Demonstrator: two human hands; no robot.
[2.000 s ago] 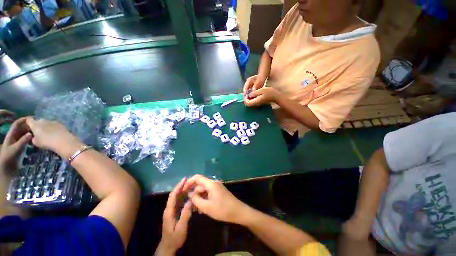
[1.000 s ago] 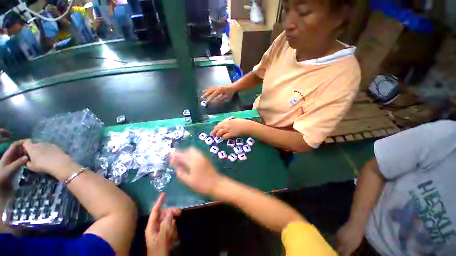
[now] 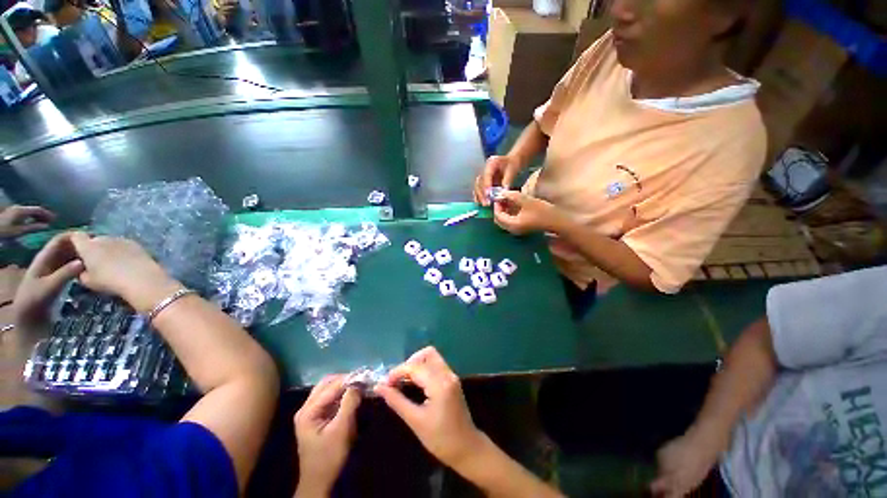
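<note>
My left hand (image 3: 329, 423) and my right hand (image 3: 430, 401) are close together at the table's near edge. Between their fingertips they hold a small clear poly bag (image 3: 366, 377), shiny and crinkled. Whether a unit is inside it is too small to tell. Beyond them on the green table (image 3: 389, 336) lies a heap of bagged units (image 3: 292, 265), with one bag at its near end. To the right of the heap is a cluster of loose small white square units (image 3: 467, 293).
Crinkled clear plastic trays (image 3: 165, 229) and a tray of dark pieces (image 3: 102, 355) are at the left, by a person in blue. A person in peach handles a small piece near a white pen (image 3: 461, 217). A green post (image 3: 391, 126) stands by the conveyor (image 3: 292, 156).
My right hand has come back from the heap to my left hand, and a clear bag is now between them. The person in peach has drawn both hands together, off the conveyor and the loose units.
</note>
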